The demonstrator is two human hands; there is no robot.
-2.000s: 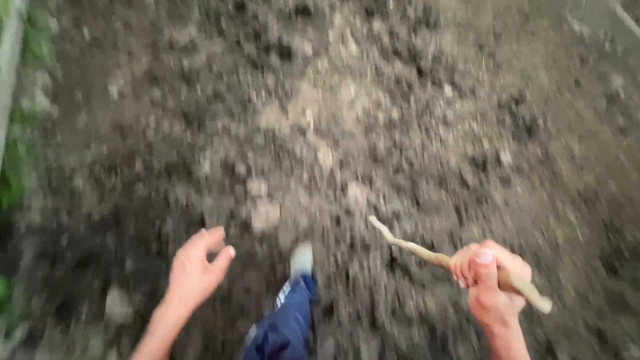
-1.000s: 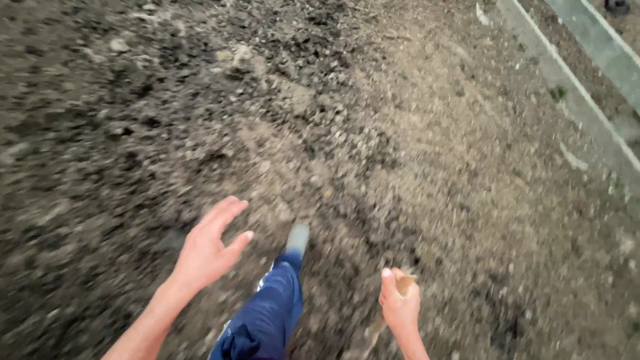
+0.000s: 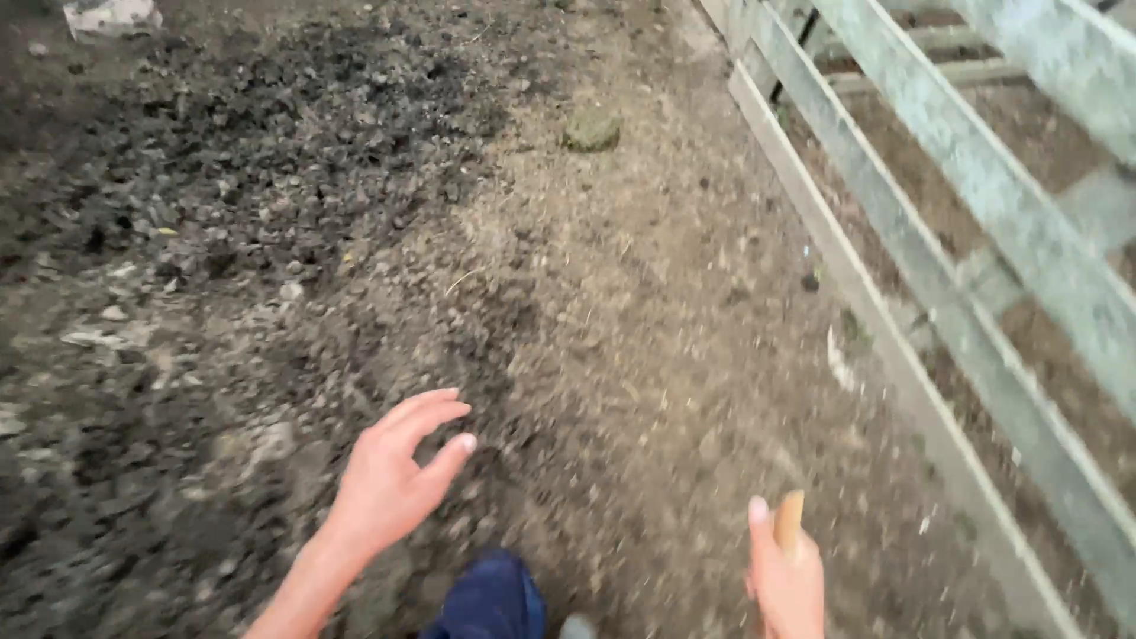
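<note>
My left hand (image 3: 390, 479) hangs over the trodden soil at the lower middle, thumb and fingers apart, with nothing in it. At the lower right my right hand (image 3: 787, 568) is closed around a wooden stick (image 3: 789, 522); one pale end sticks up past the thumb, and the rest is hidden by the hand or out of view. Between the hands, at the bottom edge, a leg in dark blue trousers (image 3: 493, 595) shows, with the tip of a grey shoe (image 3: 577, 627) beside it.
A weathered wooden rail fence (image 3: 941, 240) runs along the right side, with a low board (image 3: 887, 337) at its foot. Dark, crumbly soil (image 3: 293, 133) covers the left. A greenish clump (image 3: 591, 130) lies ahead, and a pale block (image 3: 111, 18) at the upper left.
The view has shifted a lot, and the rail fence now fills the right side. The stick, seen at length two seconds ago, now shows only one end. My left hand has stayed empty.
</note>
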